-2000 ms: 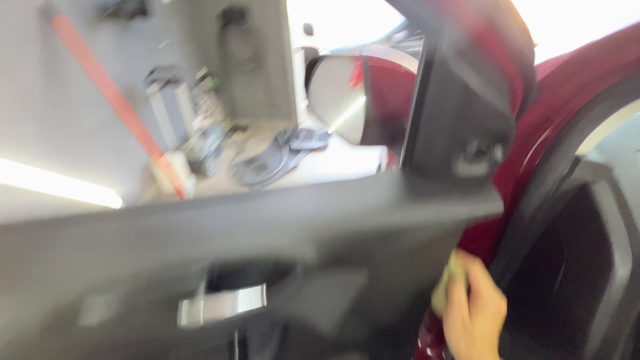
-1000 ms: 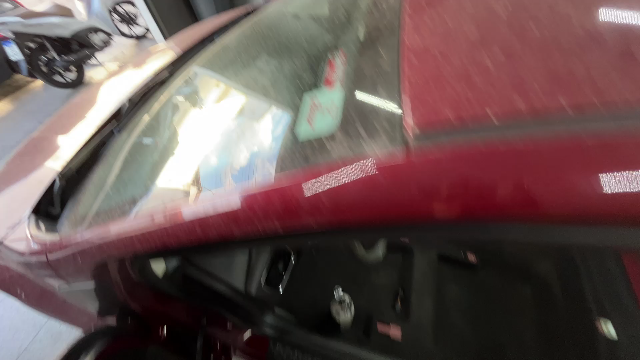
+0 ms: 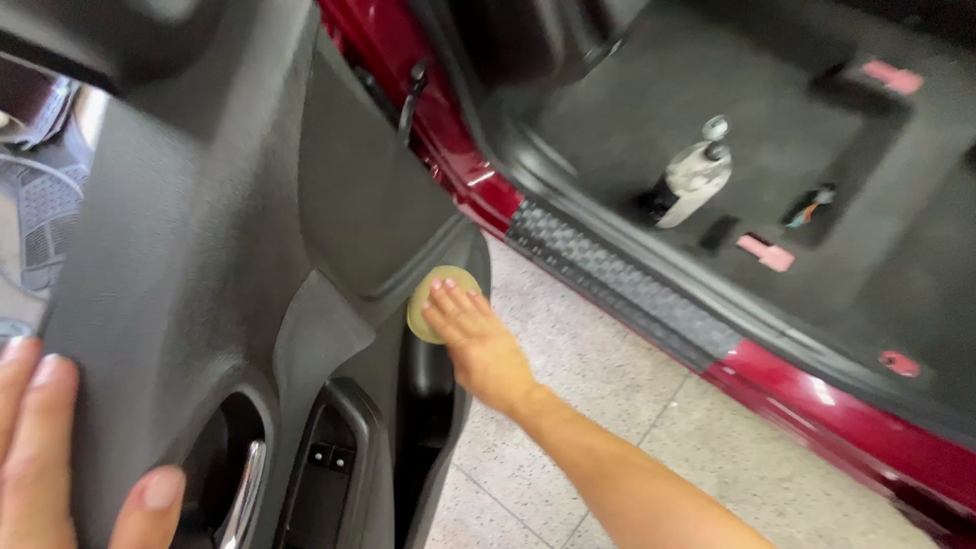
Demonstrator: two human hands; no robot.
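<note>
My right hand [image 3: 473, 335] presses a round yellowish applicator pad [image 3: 424, 305] against the lower part of a dark car door panel [image 3: 183, 198], beside the door pocket [image 3: 427, 374]. The fingers lie flat over the pad. At the lower left edge, my left hand [image 3: 46, 465] is spread at the door panel, near the chrome inner door handle [image 3: 248, 488]; part of the hand is cut off, and it holds nothing visible. The window switches [image 3: 329, 457] sit in the armrest between the two hands.
Right of the open door runs the red door sill [image 3: 801, 404] with a textured sill plate [image 3: 610, 274]. On the bare cabin floor [image 3: 610, 122] are a bottle-like container [image 3: 694, 179], pink pieces [image 3: 766, 252] and a wiring connector [image 3: 812, 206]. Speckled tiles [image 3: 579, 366] lie below.
The view has swung from the roof and windshield down to the door interior. Two seconds ago my right hand was at the door's edge with the yellowish pad; now it is low on the panel.
</note>
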